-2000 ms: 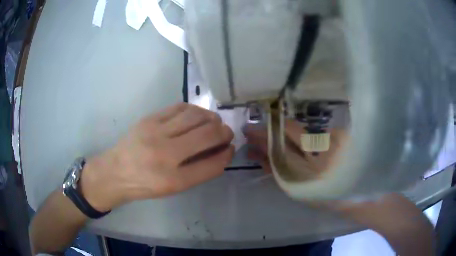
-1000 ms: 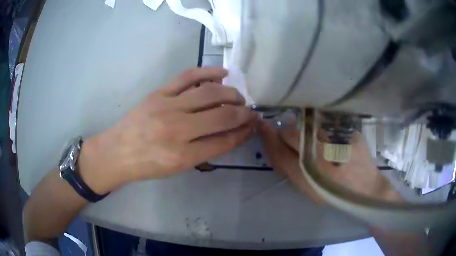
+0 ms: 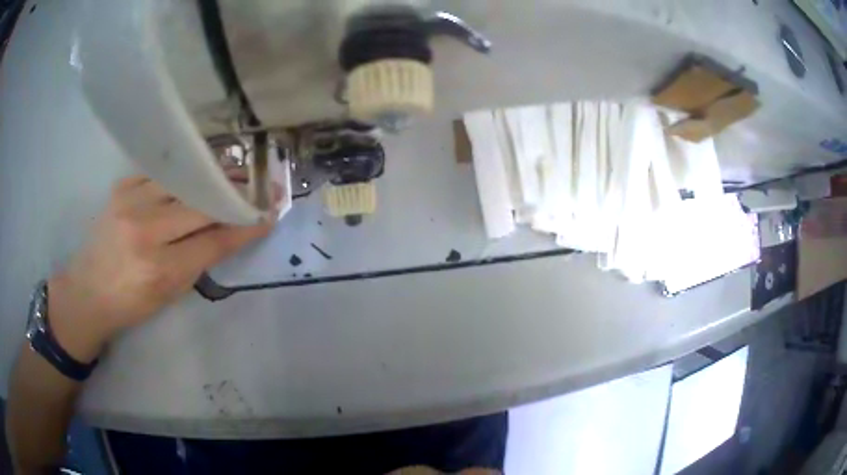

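My left hand (image 3: 162, 255), with a watch on the wrist, is at the left by the needle area. Its fingertips pinch the edge of a small white fabric piece (image 3: 282, 190) beside the presser foot. The pale curved guard (image 3: 186, 139) of the sewing machine head hides part of the fingers and the piece. A sliver of skin shows at the bottom edge, perhaps my right hand (image 3: 432, 470); its fingers are out of the picture. White strips (image 3: 576, 176) lie fanned right of the needle.
Cream ribbed knobs (image 3: 390, 88) stick out from the machine head. A brown block (image 3: 710, 97) sits behind the strips. A bright white rectangle (image 3: 710, 246) lies at their right end. The worn grey table edge (image 3: 371, 413) curves along the front, with white sheets (image 3: 590, 427) below it.
The view has swung right, bringing the fanned strips and brown block into full view. My right hand has left the needle area. My left hand remains at the needle.
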